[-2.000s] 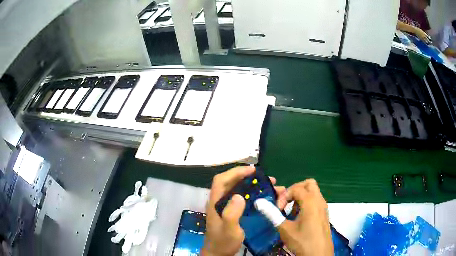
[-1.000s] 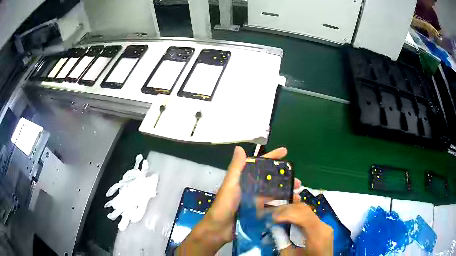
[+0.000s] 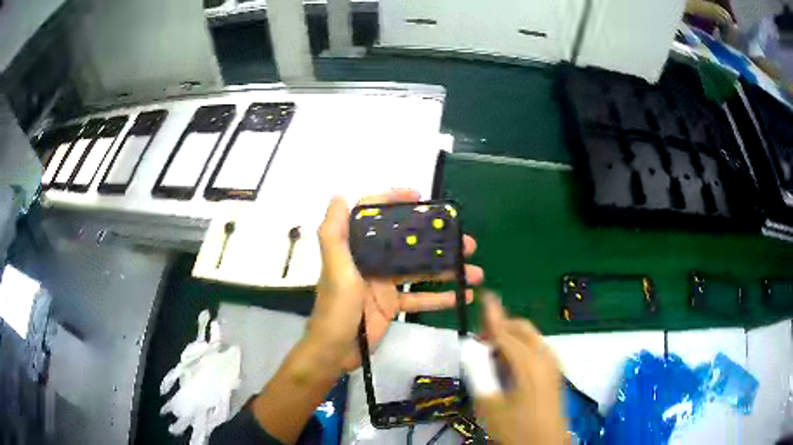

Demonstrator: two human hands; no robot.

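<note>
My left hand (image 3: 343,304) holds a black phone middle frame (image 3: 407,239) upright in front of me, its camera end with yellow dots at the top. Fingers and palm show through its open window, with no blue film across it. My right hand (image 3: 522,382) is blurred at the frame's lower right side, with a white finger cot (image 3: 480,365) on a fingertip; I cannot tell whether it grips anything. Blue film-covered frames partly show behind my left wrist (image 3: 329,421) and right of my right hand (image 3: 584,408). Another dark frame part (image 3: 437,391) shows through the window's lower end.
A white infeed plate (image 3: 365,174) at left carries a row of frames. Several frames (image 3: 609,297) lie on the green conveyor (image 3: 513,235) at right. Crumpled blue film (image 3: 648,400) lies lower right, a white glove (image 3: 204,378) lower left, black trays (image 3: 652,148) back right. A person's arm shows top right.
The blue film is gone from the held frame's window. My left hand holds the frame higher and further left; my right hand has come off its face to the right side. The view has shifted.
</note>
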